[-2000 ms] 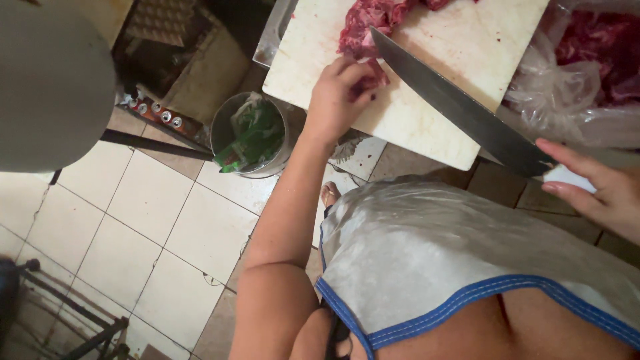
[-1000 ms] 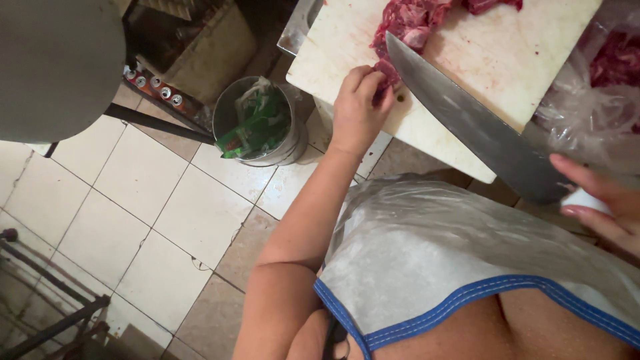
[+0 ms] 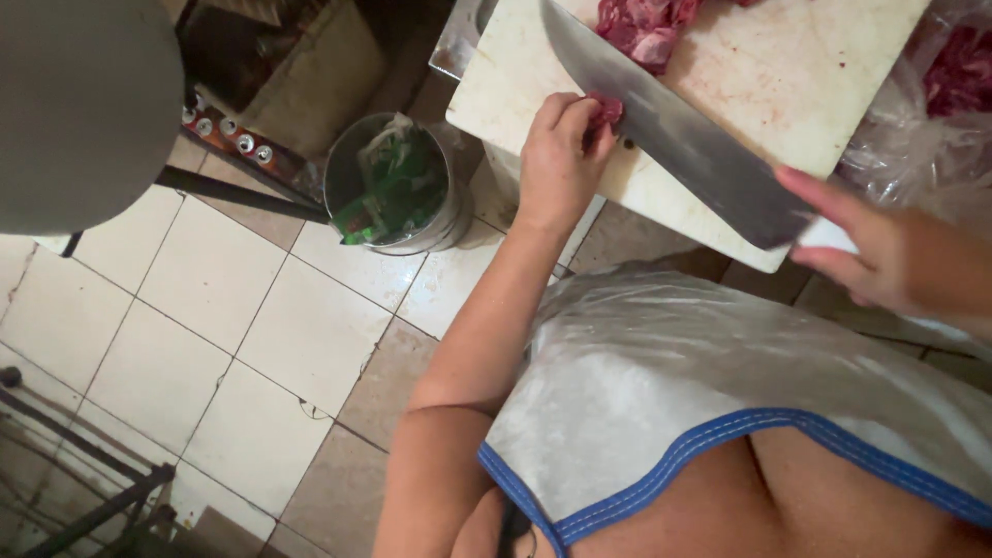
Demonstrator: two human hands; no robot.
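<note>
My right hand (image 3: 876,248) grips the white handle of a large wide-bladed knife (image 3: 682,139) at the right edge of a white cutting board (image 3: 775,85). The blade lies slantwise over the board, its tip at the top. My left hand (image 3: 562,151) pinches a small piece of red raw meat (image 3: 607,111) near the board's front edge, close beside the blade; the fingertips are partly hidden. A heap of cut raw meat (image 3: 651,35) sits beyond the blade, cut off by the top of the view.
A clear plastic bag (image 3: 891,147) with more red meat (image 3: 961,74) lies right of the board. Left of it a metal bucket (image 3: 457,209) holds green plastic. Drink cans (image 3: 245,143), a grey round surface (image 3: 85,116) and a dark metal frame (image 3: 93,496) are at the left.
The knife has shifted left relative to the meat heap, its blade now between the heap and my left hand. My left hand's meat piece is now apart from the heap. The view has shifted somewhat.
</note>
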